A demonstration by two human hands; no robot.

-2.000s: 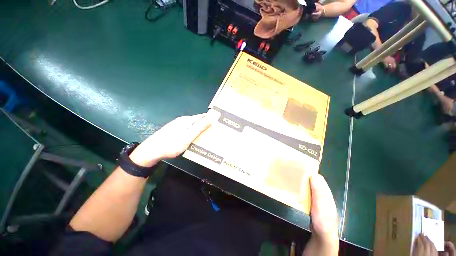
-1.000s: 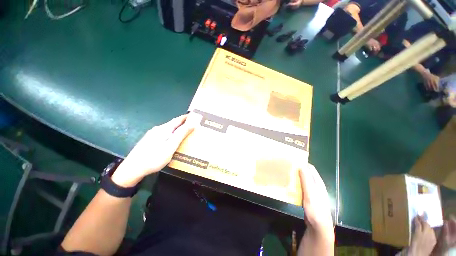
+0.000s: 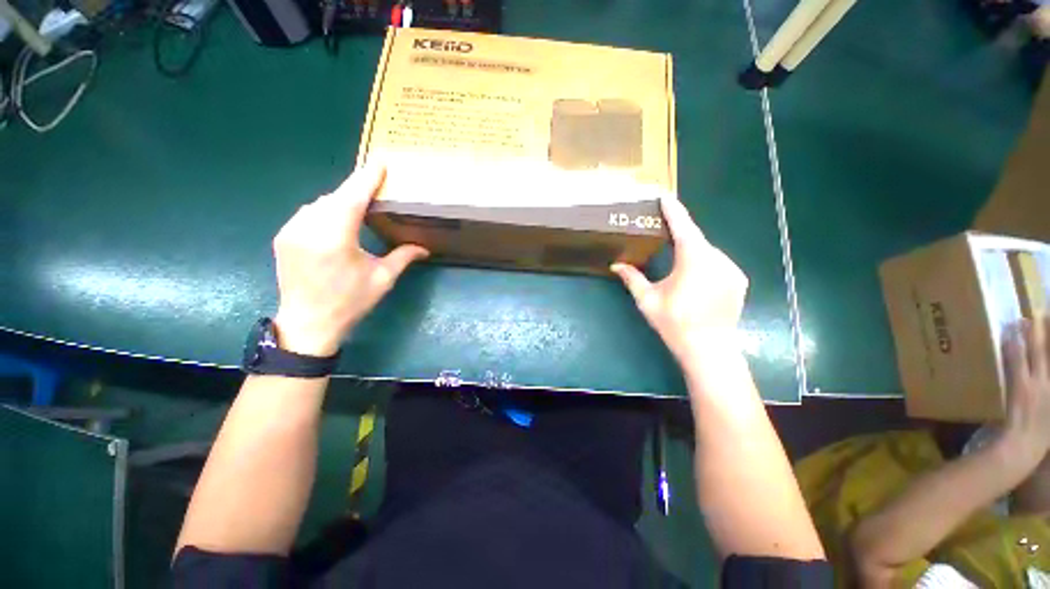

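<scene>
A tan retail carton [image 3: 495, 127] with the KEIID name, a dark stripe marked KD-C02 and a picture of two speakers lies on the dark green bench [image 3: 507, 334] in front of me. Its lid panel faces up and its shaded front side faces me. My left hand [image 3: 334, 259], with a black watch on the wrist, grips the carton's left front corner, thumb on the front side. My right hand [image 3: 691, 276] grips the right front corner the same way. The fingertips behind the carton's sides are partly hidden.
At the right, a person's hand [image 3: 1022, 385] touches an open KEIID carton [image 3: 942, 334]. Cream rack posts [image 3: 806, 37] stand at the back right. A black box with terminals [image 3: 432, 14] and a dark speaker [image 3: 271, 17] are behind the carton. White cables [image 3: 52, 92] lie at far left.
The carton has turned square to me and lies farther from the bench edge. Its printed front part is now a shaded side facing me. Both hands have moved to its front corners.
</scene>
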